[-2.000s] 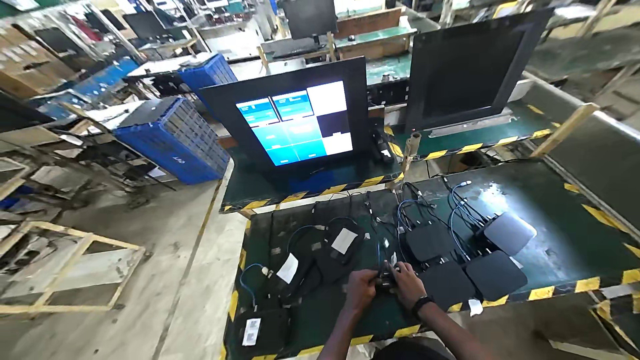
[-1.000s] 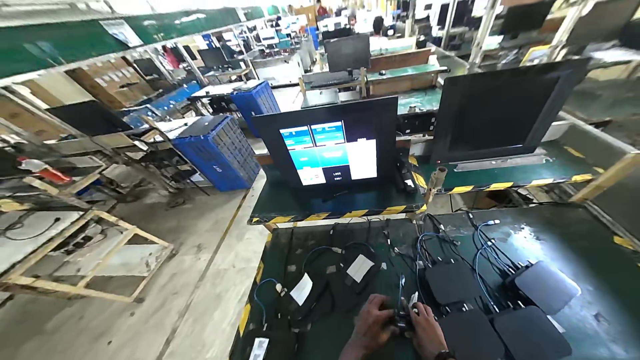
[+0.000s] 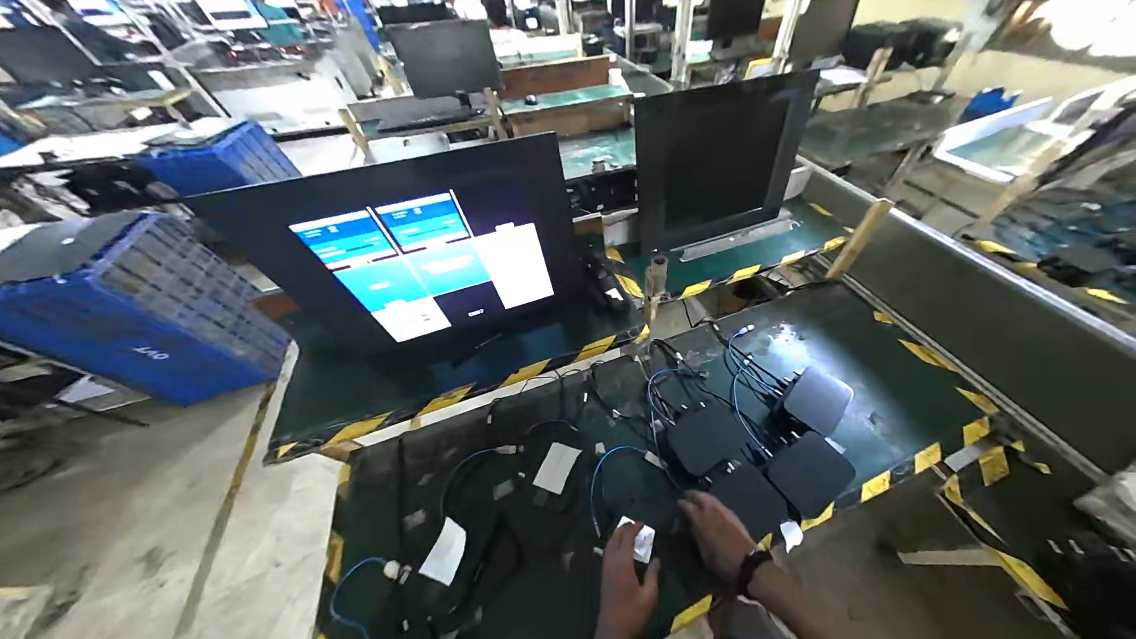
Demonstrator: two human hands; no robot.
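Observation:
My left hand point(image 3: 628, 581) rests at a white paper label point(image 3: 641, 538) on a dark item lying on the green workbench. My right hand point(image 3: 717, 532), with a dark band at the wrist, is just right of it, at the dark item's right side; whether it grips anything is hard to see. Several black rounded-square boxes, one of them point(image 3: 809, 473) near the bench edge, lie to the right, with blue and black cables point(image 3: 741, 377) behind them. A blue cable point(image 3: 596, 479) loops beside my left hand. More white labels point(image 3: 556, 468) lie to the left.
A lit monitor point(image 3: 426, 266) stands on the bench behind, and a dark-screened monitor point(image 3: 723, 160) is to its right. Yellow-and-black tape point(image 3: 927, 457) marks the bench edges. Stacked blue crates point(image 3: 160, 311) stand at the left. A wooden post point(image 3: 861, 238) rises by the right rail.
My hands were close together around a small dark object; now they are farther apart, by a white label. The view has shifted.

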